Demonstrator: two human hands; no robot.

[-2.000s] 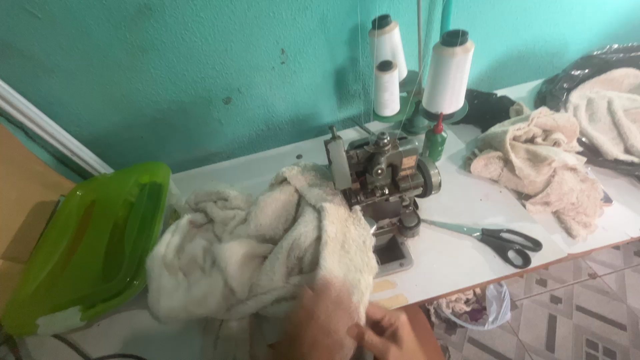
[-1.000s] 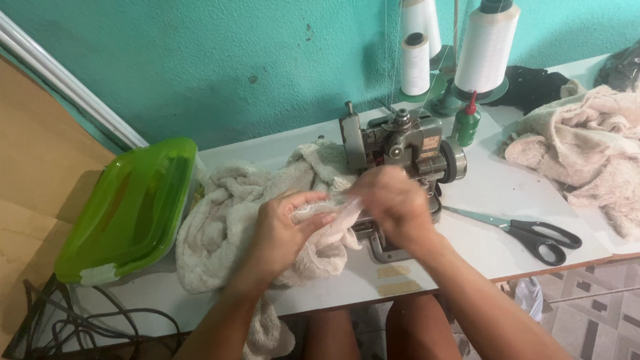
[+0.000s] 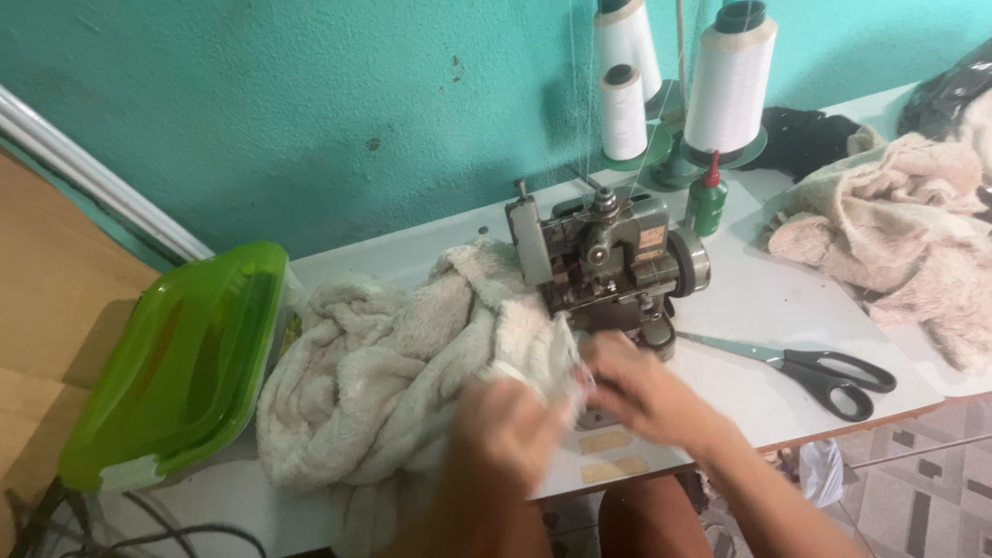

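A cream plush fabric lies bunched on the white table, left of and in front of a grey overlock sewing machine. My left hand, blurred by motion, grips the fabric near its right edge. Close to the machine's front, my right hand pinches the frayed, thready edge of the same fabric. White thread cones stand behind the machine, with threads running up and down. Black-handled scissors lie to the right of the right hand. The machine's needle area is partly hidden.
A green-lidded plastic box stands at the left, with dark cables near it. Behind the machine's handwheel is a green oil bottle with a red tip. More cream fabric is heaped at the right. The table's front edge runs below the scissors.
My left hand has moved down along the fabric, and my right hand is lower, in front of the machine. Two seconds ago both hands were at the fabric's lower edge.
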